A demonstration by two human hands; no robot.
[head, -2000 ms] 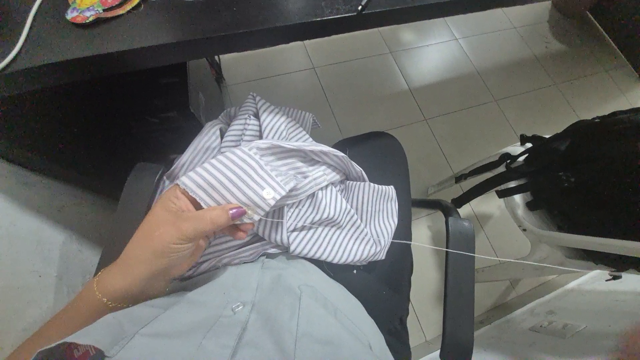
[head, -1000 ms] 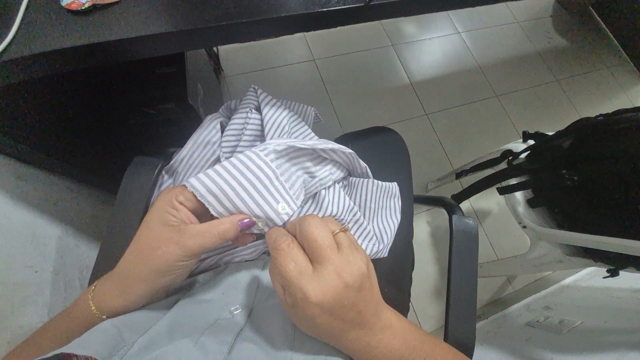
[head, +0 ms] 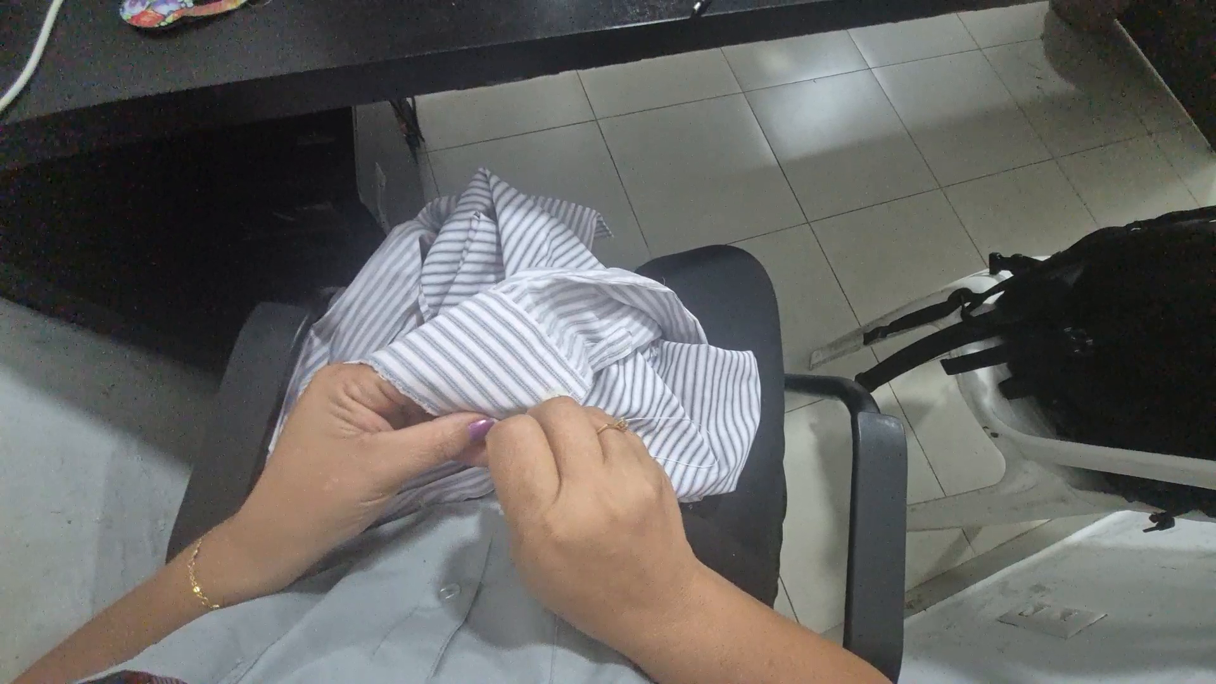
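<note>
A white cloth with grey stripes [head: 475, 347], which looks like a shirt, lies bunched over my lap and the front of the black chair seat. My left hand [head: 351, 465] pinches its edge between thumb and fingers. Against the left fingertips, my right hand [head: 579, 503] is closed at the same edge, its fingertips hidden from view. Whether it holds a needle cannot be seen. A short bit of pale thread [head: 655, 418] shows faintly on the cloth beside the right hand. The button seen earlier is mostly covered by the right fingers.
A black desk [head: 285, 71] runs across the top, with a white cable [head: 36, 59] and a colourful patterned item [head: 176, 9] on it. The chair's black armrest [head: 876, 532] stands at my right. Beyond it, a black backpack [head: 1130, 332] rests on a white plastic chair [head: 1092, 461].
Two seconds ago a long thread stretched from the cloth to the right, my right hand barely in view. The right hand has since come in to the left fingertips at the cloth edge.
</note>
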